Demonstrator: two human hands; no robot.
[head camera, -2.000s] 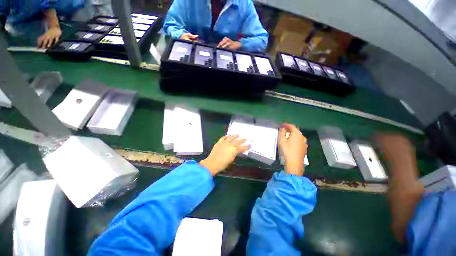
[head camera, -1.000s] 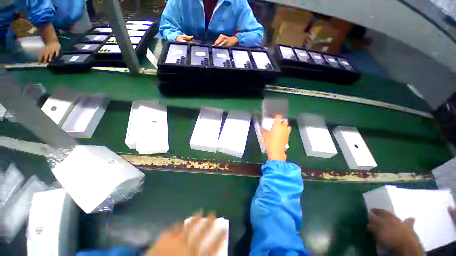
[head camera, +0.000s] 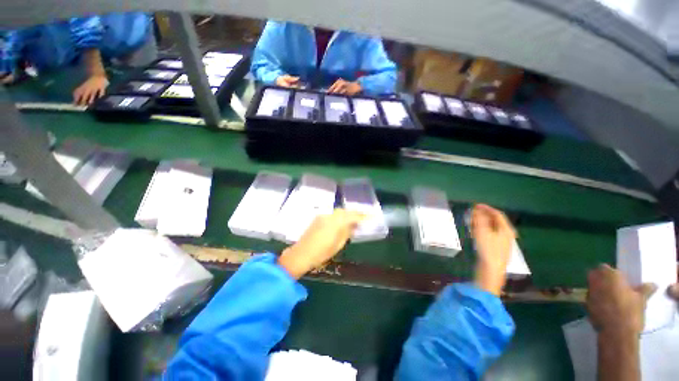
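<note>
My left hand is over the near edge of the belt, fingertips pinched at a white phone box. A blurred, thin pale piece, apparently an insert card, extends right from its fingertips. My right hand has bent fingers beside another white box and partly covers it; whether it grips anything is unclear. One box lies between my hands. More white boxes lie along the belt to the left. A stack of white inserts lies on the near bench, cut off by the bottom edge.
A film-wrapped white bundle sits at left by the grey post. Black phone trays stand across the green belt, before a person in blue. A neighbour's hands hold a white box at far right, above white pieces.
The boxes on the belt have moved left. My left hand has gone from the insert stack up to the boxes. My right hand has moved right to another box. The neighbour's hands have lifted a box.
</note>
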